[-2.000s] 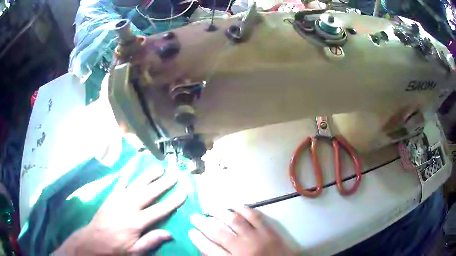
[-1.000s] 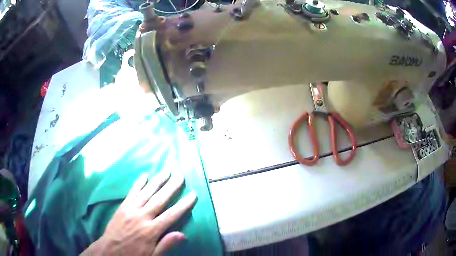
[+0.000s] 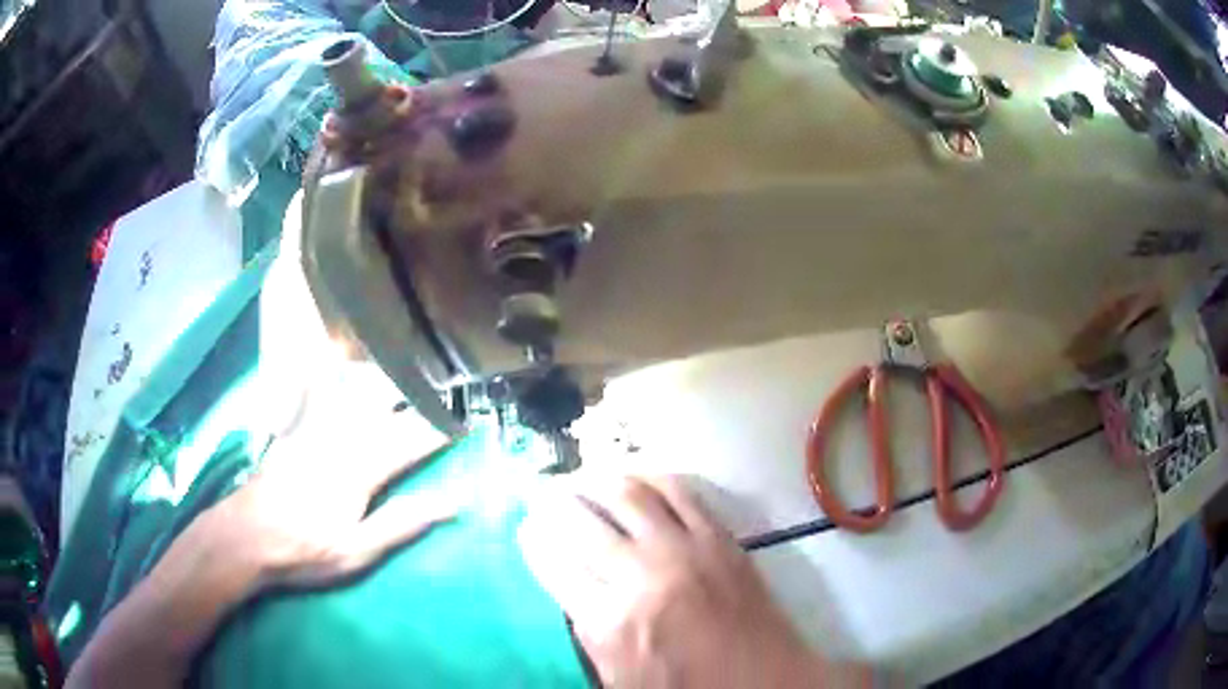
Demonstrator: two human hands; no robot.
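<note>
The green garment piece [image 3: 404, 626] lies over the left part of the table and runs up to the presser foot area [image 3: 519, 417] of the cream sewing machine [image 3: 808, 242]. My left hand [image 3: 317, 518] lies on the cloth left of the needle area, its fingers washed out by glare; whether it grips the cloth cannot be told. My right hand [image 3: 660, 579] rests at the cloth's right edge, just below the needle area, fingers bent and close together; a grip cannot be made out. The needle itself is lost in the glare.
Red-handled scissors [image 3: 906, 444] lie under the machine arm, right of my right hand. A black-and-white patterned label [image 3: 1178, 438] is at the table's right end. Light blue cloth [image 3: 283, 101] is heaped behind the machine's left end. The white table [image 3: 929, 586] has a dark seam line.
My right hand has come back into view at the cloth's right edge. My left hand has moved up and left beside the needle area. The cloth at left has shifted into folds; the camera view has also shifted.
</note>
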